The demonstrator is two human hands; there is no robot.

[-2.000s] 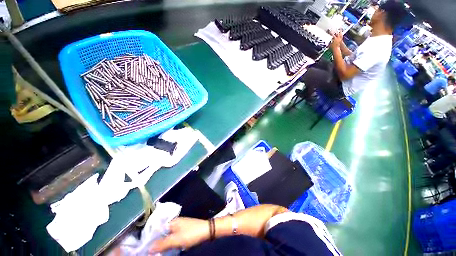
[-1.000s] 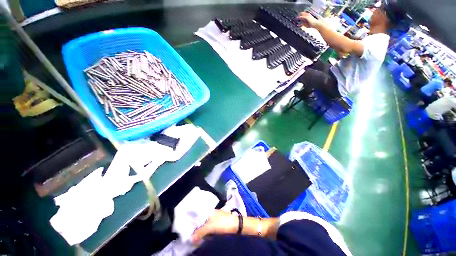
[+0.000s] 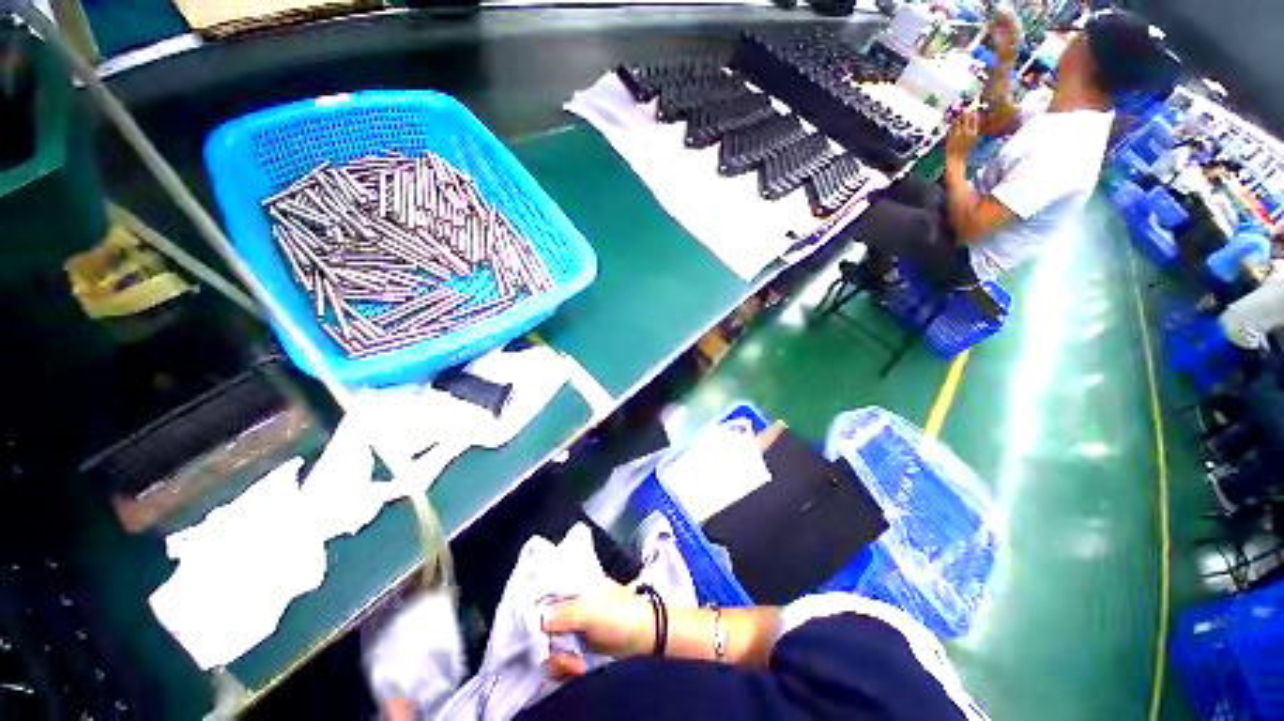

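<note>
My right hand [image 3: 603, 621], with a dark band on the wrist and a navy sleeve, grips crumpled light grey-lavender cloth, which looks like the work jacket [image 3: 524, 651], at the bottom, off the bench edge. A pale sleeve-like part hangs to its left, with a small blurred bit of skin, likely my left hand [image 3: 400, 709], cut off by the lower edge. Its fingers cannot be made out. On the bench, a blue plastic basket [image 3: 561, 280] holds many silver metal pins [image 3: 408, 233]. White cloth rags [image 3: 254, 571] lie before it, with a small black part [image 3: 473, 390] on them.
Black parts in zigzag rows [image 3: 768, 141] stand on a white sheet [image 3: 676, 190] farther along the bench. A dark block on a brownish base [image 3: 211, 451] is at left. Blue floor crates [image 3: 922, 521] are right of the bench. A seated person [image 3: 1035, 176] is beyond.
My right hand has risen from the lower left and moved right with the cloth. A pale sleeve-like part now shows to its left. The seated person's arms have moved.
</note>
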